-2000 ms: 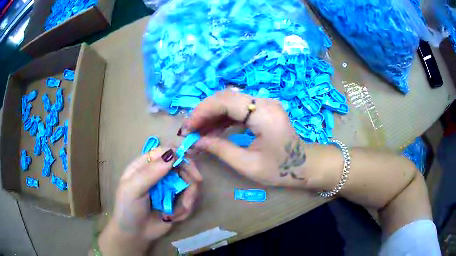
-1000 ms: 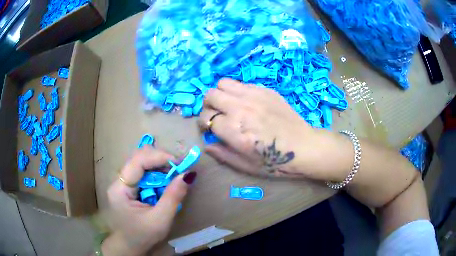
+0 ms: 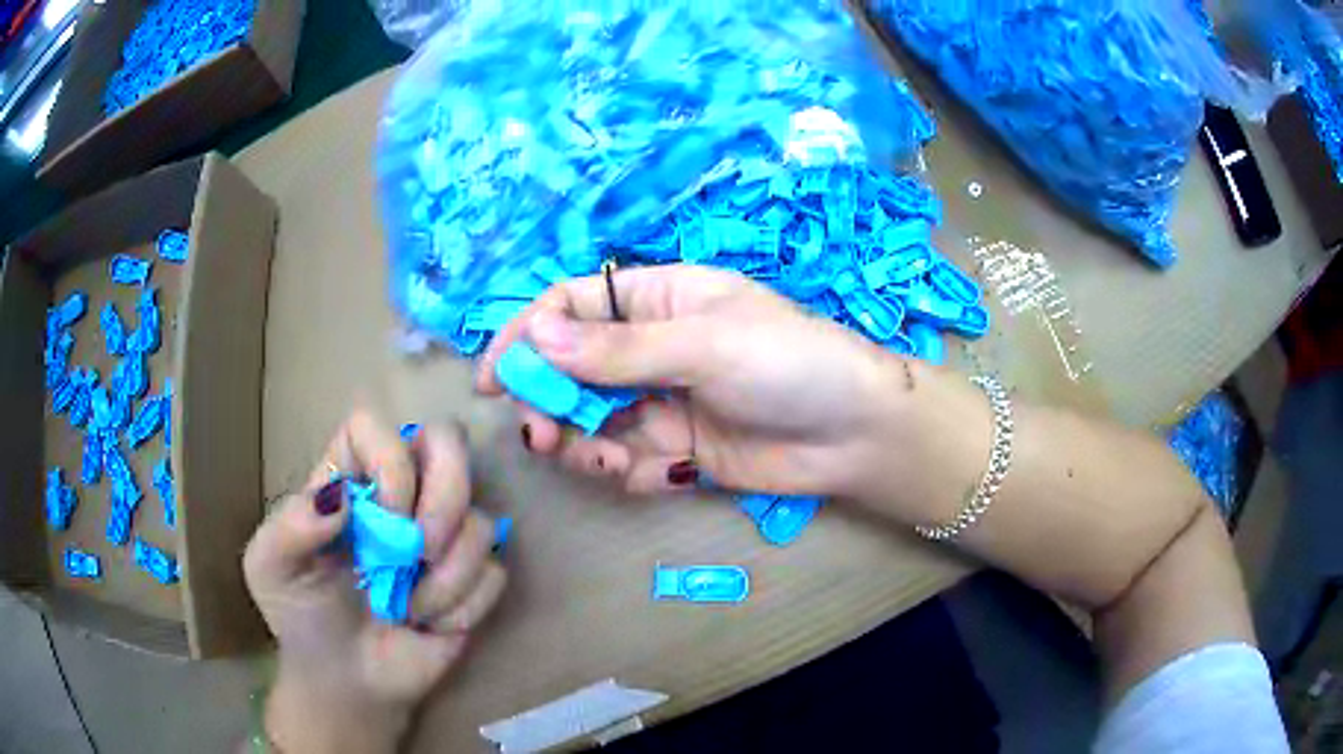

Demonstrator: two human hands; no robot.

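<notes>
My right hand (image 3: 707, 376) holds a small blue plastic part (image 3: 542, 386) between thumb and fingers, in front of the open bag; its fingers are curled. My left hand (image 3: 383, 560) is to the lower left, curled around several blue parts (image 3: 386, 552) in its palm. The hands are apart. A loose blue part (image 3: 701, 583) lies on the cardboard near the front edge, and another (image 3: 781, 516) lies just below my right wrist. The open bulk bag (image 3: 633, 133) lies behind the hands with blue parts spilling from its mouth.
A shallow carton (image 3: 228, 413) at left holds scattered blue parts. Another carton (image 3: 265, 89) at upper left is fuller. A second bulk bag (image 3: 1060, 103) and a black phone-like rectangle (image 3: 1240, 177) lie at upper right. A whitish tape strip (image 3: 575, 716) is at the near edge.
My right hand has turned palm-up and now shows a blue part at its fingertips. My left hand has moved left and closed around its parts. A loose part now shows below my right wrist.
</notes>
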